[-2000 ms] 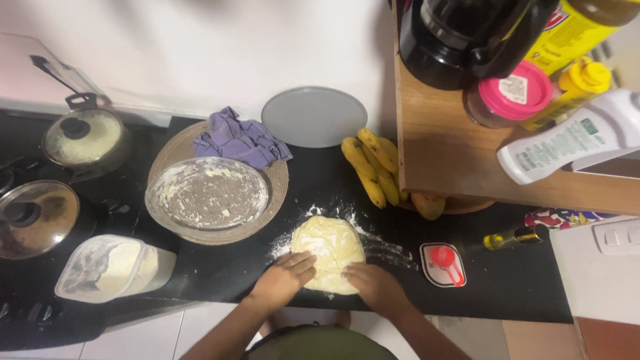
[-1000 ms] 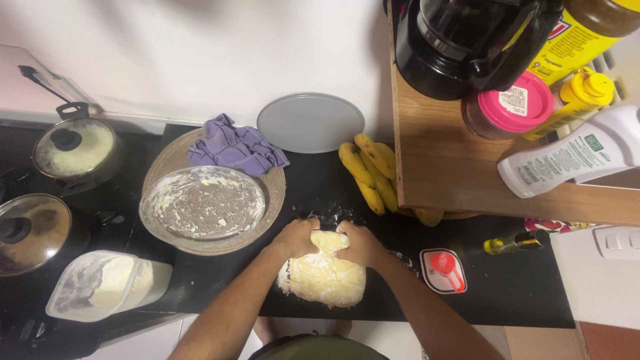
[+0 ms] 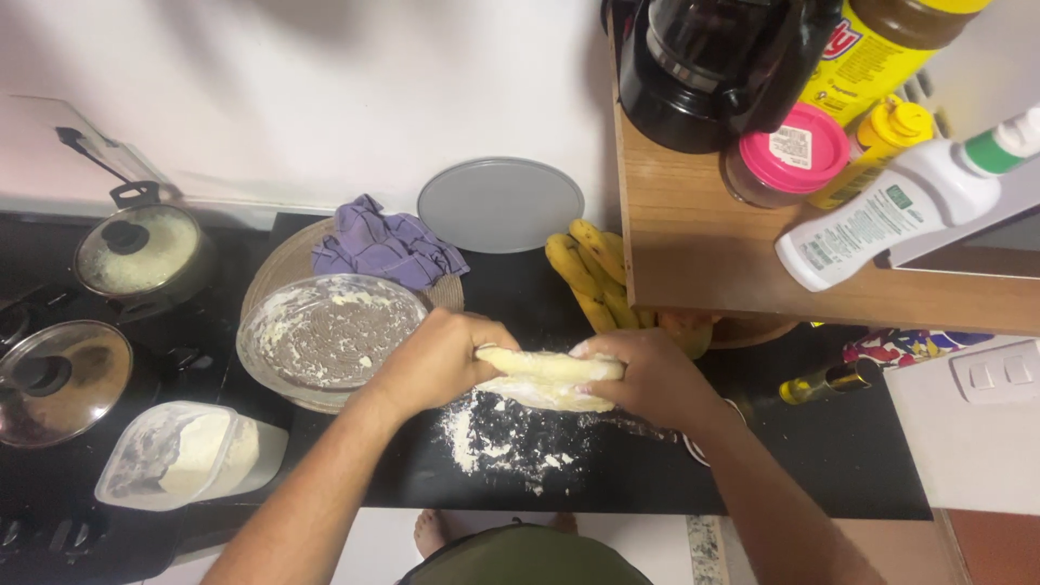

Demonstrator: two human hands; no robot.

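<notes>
A folded piece of pale dough point(image 3: 548, 378) is held between my two hands over the black countertop point(image 3: 439, 487). My left hand point(image 3: 451, 357) grips its left end, thumb and fingers closed on it. At the right end, my right hand point(image 3: 642, 374) pinches the dough in the same way. Loose white flour point(image 3: 504, 447) lies scattered on the counter just below the dough. To the left, a clear oval bowl point(image 3: 325, 337) smeared with flour and dough bits rests on a round woven placemat point(image 3: 272, 264).
A tub of flour point(image 3: 199, 455) and two lidded pots point(image 3: 138, 248) are at left. Behind are a purple cloth point(image 3: 386, 244), a grey oval lid point(image 3: 500, 203) and bananas point(image 3: 589, 272). A wooden shelf point(image 3: 674, 244) bearing a coffee maker point(image 3: 715, 73) juts in at upper right, near my right hand.
The dough lay on the counter earlier, first flat under both hands, then with its far edge gripped. Now both hands hold it folded, showing the floured patch beneath.
</notes>
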